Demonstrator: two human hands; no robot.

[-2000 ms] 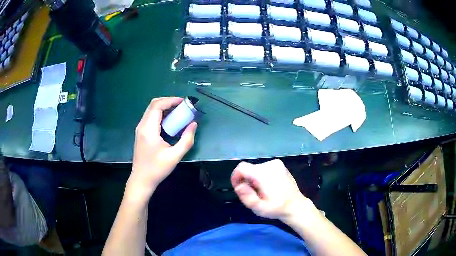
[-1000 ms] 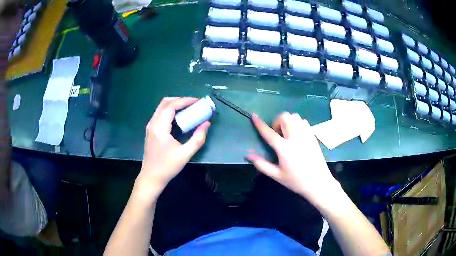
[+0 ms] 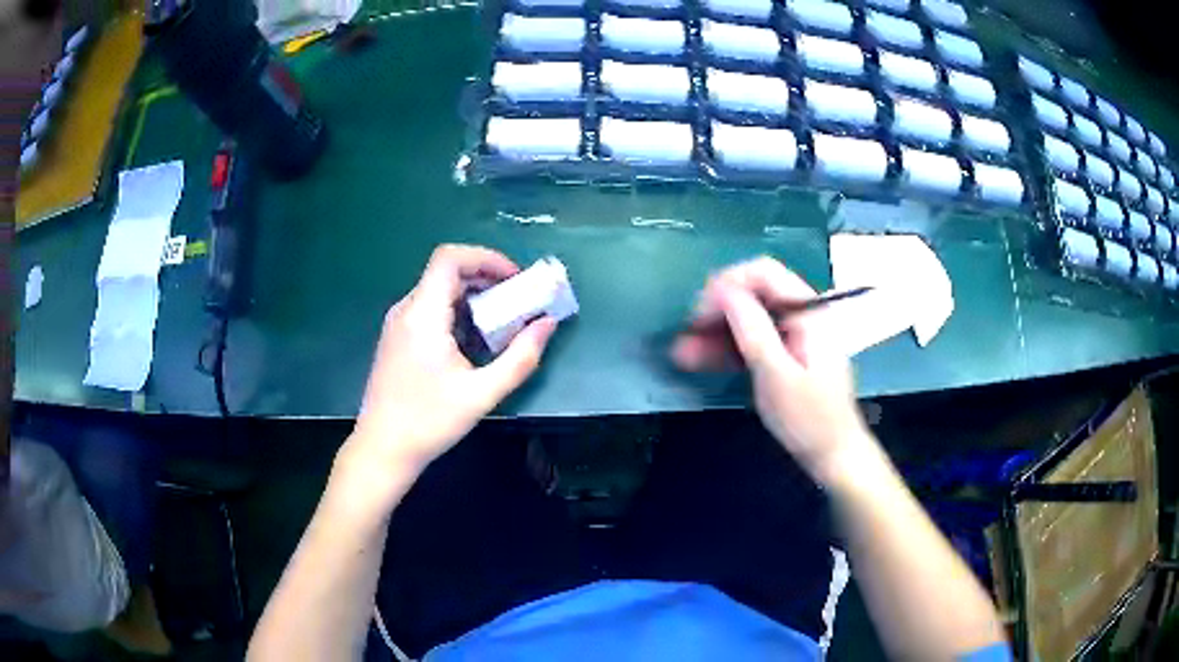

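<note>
My left hand (image 3: 446, 343) holds a white device housing (image 3: 517, 305) between thumb and fingers above the bench's near part; a dark face shows at its lower left. My right hand (image 3: 776, 339), slightly blurred, holds a thin black stick tool (image 3: 838, 298) like a pen, to the right of the housing and apart from it. One end of the tool sticks out to the right over the white wiping cloth (image 3: 892, 272); its other end is blurred. The clear blister tray (image 3: 608, 176) with rows of white units lies beyond my hands.
A second tray of units (image 3: 1099, 254) is at far right. A black heat gun (image 3: 259, 97), a corded handle with a red switch (image 3: 226, 246) and a white paper strip (image 3: 133, 278) lie left. A yellow-orange board (image 3: 84, 129) is far left. Another person's sleeve (image 3: 58, 543) shows lower left.
The stick tool has gone from the mat into my right hand, which has closed round it. The housing has been turned in my left hand, showing a dark face at lower left.
</note>
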